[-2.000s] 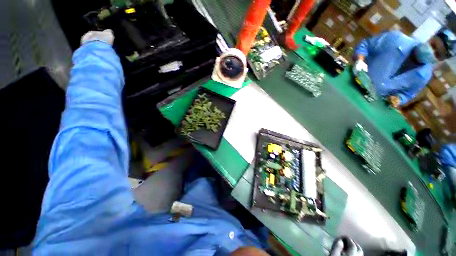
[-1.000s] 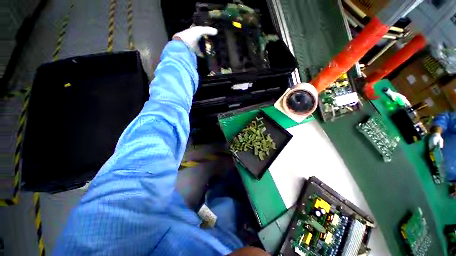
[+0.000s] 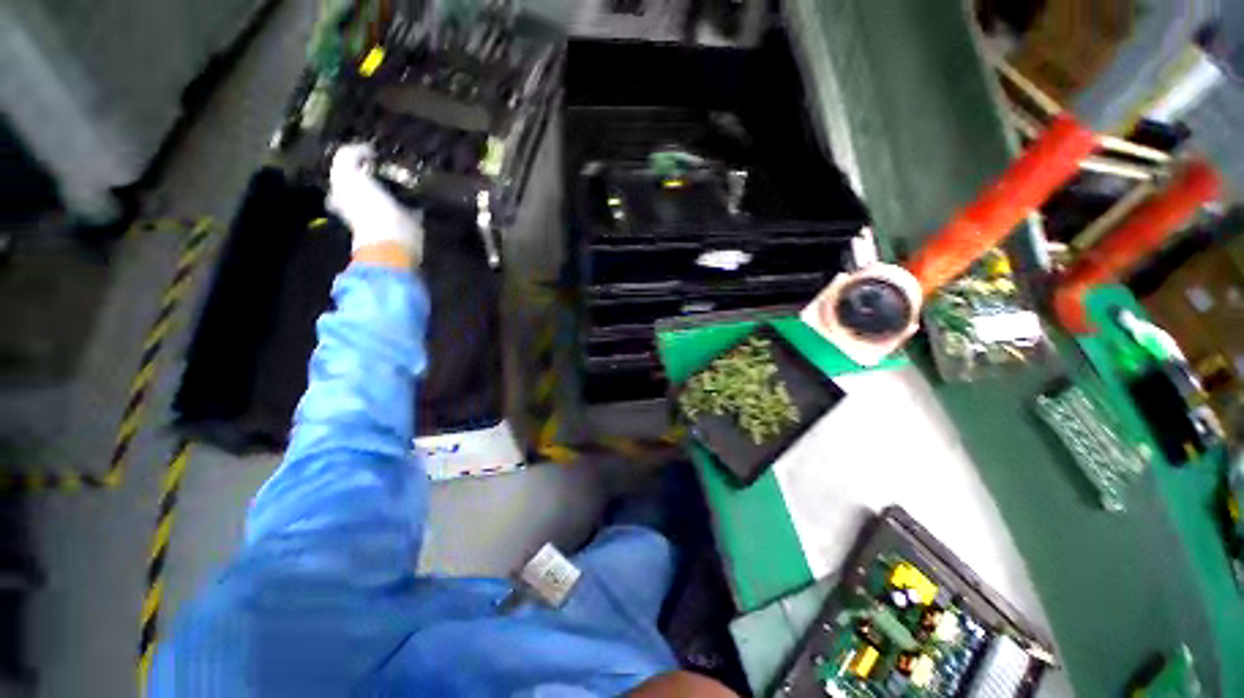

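My left hand (image 3: 375, 211), in a white glove, grips the near edge of a black solder carrier (image 3: 423, 116) at the upper left. The carrier is blurred, tilted, and held above a black tote on the floor (image 3: 328, 327); green and yellow parts show on it. Another black carrier (image 3: 662, 198) lies in the top tote of a black stack (image 3: 723, 259). A carrier holding a green circuit board (image 3: 914, 627) lies on the bench at the lower right, cut off by the bottom edge. My right hand is out of the picture.
A black tray (image 3: 750, 402) of olive pieces sits on the bench corner, beside a fume extractor nozzle (image 3: 873, 311) on an orange-red tube. A conveyor belt (image 3: 1010, 491) with boards runs along the right. Yellow-black tape (image 3: 164, 355) marks the floor.
My left hand has moved from the tote stack leftward with a carrier, now above the floor tote. Another carrier shows in the stack. The view has turned left, and my right hand has left the picture.
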